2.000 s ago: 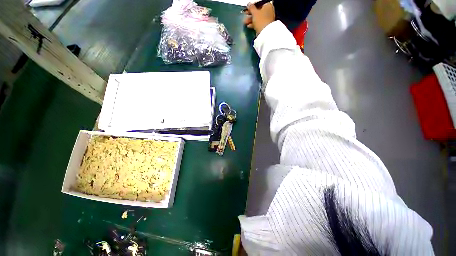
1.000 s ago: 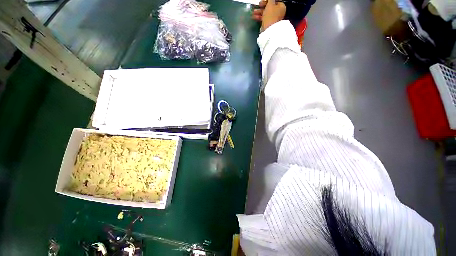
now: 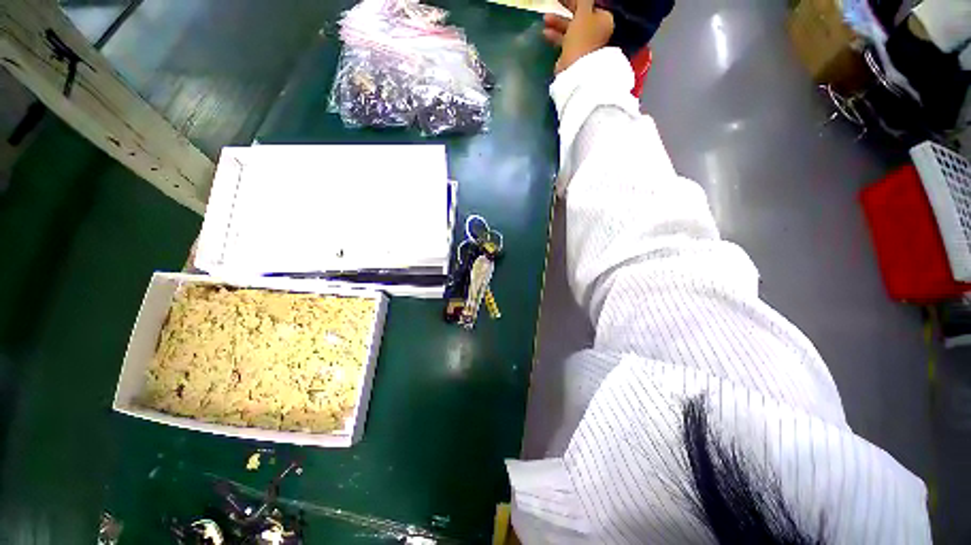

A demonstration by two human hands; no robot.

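Note:
My right hand (image 3: 583, 34) is at the top edge, partly cut off, beyond the white striped sleeve (image 3: 660, 240). It is beside a pale sheet (image 3: 530, 4) on the green bench, and dark cloth is next to it. Its fingertips are too cut off to show whether it holds anything. My left hand is out of the picture. A white box (image 3: 371, 373) full of cream pieces (image 3: 256, 357) lies at the left. A plain white lid (image 3: 330, 208) lies behind it.
Keys (image 3: 477, 277) lie beside the lid. A clear bag of dark parts (image 3: 410, 80) is at the top. Dark and cream bits (image 3: 256, 522) lie at the bottom left. A pale post (image 3: 112, 117) stands at left. A red stool (image 3: 914, 234) and white basket (image 3: 948, 192) are on the right.
My right hand has shifted slightly right along the top edge. The dark slim thing at its fingers two seconds ago no longer shows clearly. The view has shifted slightly.

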